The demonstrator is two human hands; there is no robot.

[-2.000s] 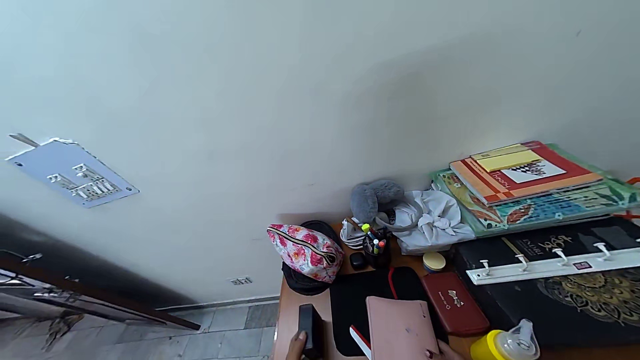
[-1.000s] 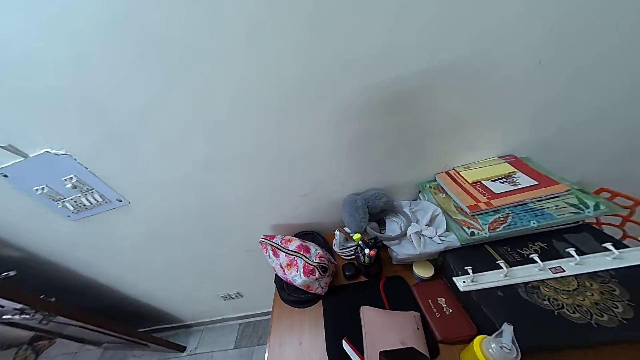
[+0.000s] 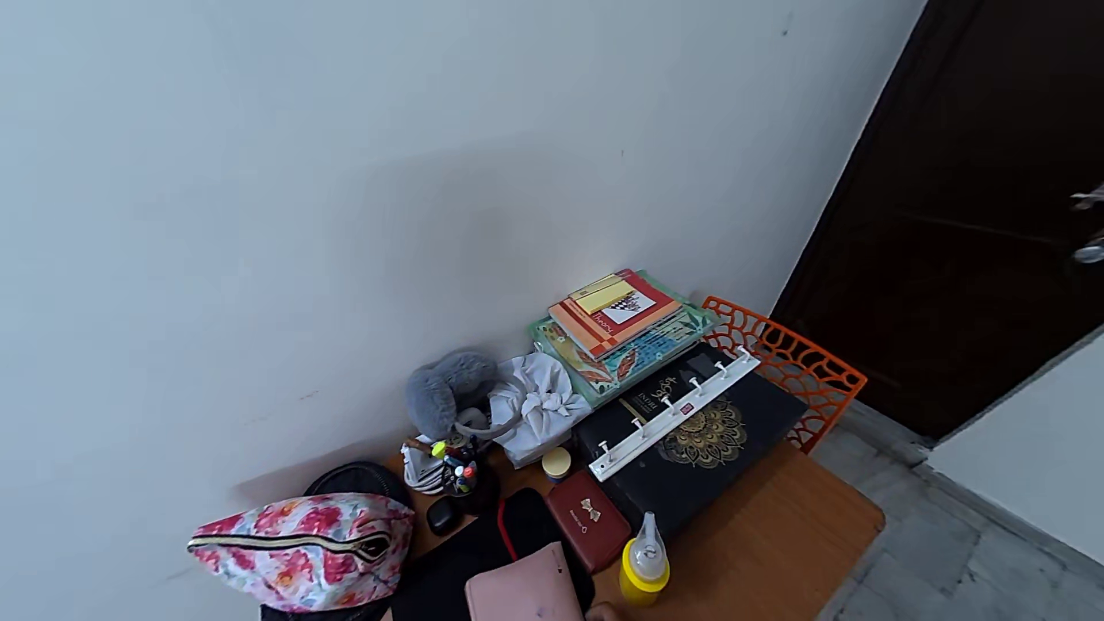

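A fingertip of my right hand [image 3: 602, 611] shows at the bottom edge, by the right side of a pink wallet or pouch [image 3: 524, 586]; the rest of it is cut off, so its grip cannot be told. My left hand is out of view. The pink item lies on a black cloth-like item [image 3: 448, 569] with a red strip. Beside it are a dark red wallet [image 3: 589, 523] and a yellow bottle with a clear top [image 3: 643, 565]. A floral zip pouch [image 3: 310, 552] rests on a black bag at the left.
Grey earmuffs [image 3: 444, 392], a knotted white cloth [image 3: 543, 401], a pen holder [image 3: 474, 487] and a round-lidded jar [image 3: 556, 463] stand along the wall. Stacked books [image 3: 612, 319], a white hook rail [image 3: 673, 419] on a black box [image 3: 733, 440] and an orange basket [image 3: 776, 345] are at the right.
The view has swung right, bringing the orange basket and dark door in. My left hand and the dark block beside it, seen two seconds ago, are out of view.
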